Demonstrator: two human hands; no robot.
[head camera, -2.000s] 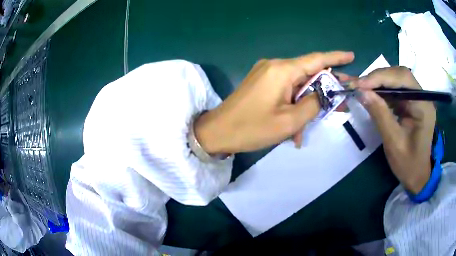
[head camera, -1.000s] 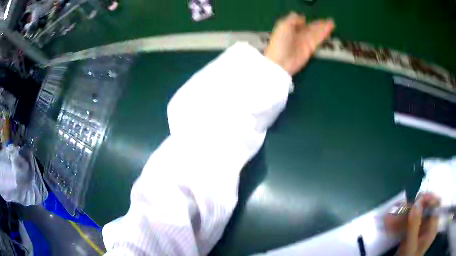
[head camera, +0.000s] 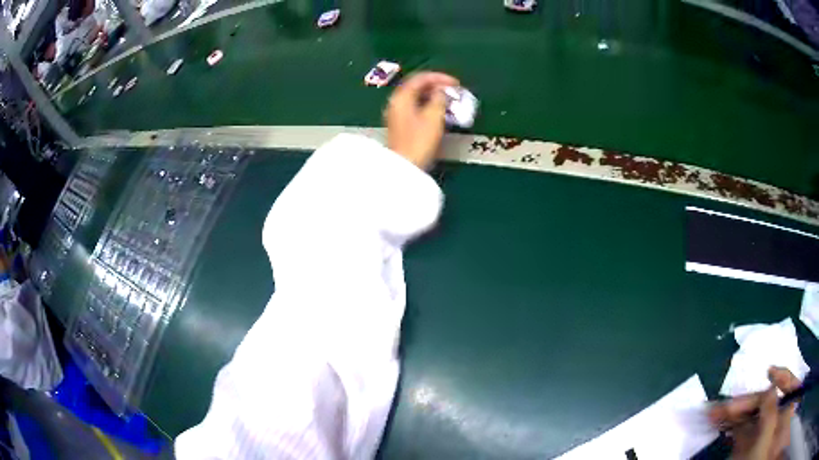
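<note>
My left hand (head camera: 418, 119) is over the belt beside the rail. Its fingertips are closed on a blurred, whitish watch housing (head camera: 461, 107). My right hand (head camera: 761, 418) is at the lower right, partly cut off by the picture's edge, and holds a slim dark pen-like tool (head camera: 797, 392). A white backing strip (head camera: 651, 431) lies beside my right hand, with a small black piece (head camera: 630, 455) on it at the bottom edge. Another watch housing (head camera: 383, 74) with a reddish rim lies on the belt just left of my left hand.
More housings (head camera: 329, 18) lie on the green belt (head camera: 575, 81). A pale, rust-worn rail (head camera: 530, 154) edges it. Clear blister trays (head camera: 135, 260) are at left. A wide dark sheet with white edges (head camera: 754, 244) and crumpled white paper (head camera: 763, 355) are at right. A person's white sleeve (head camera: 27, 337) shows far left.
My left hand has left the housing it held over the strip, reached out to the belt, and closed on a housing there. The view has shifted toward the belt. My right hand keeps the dark tool.
</note>
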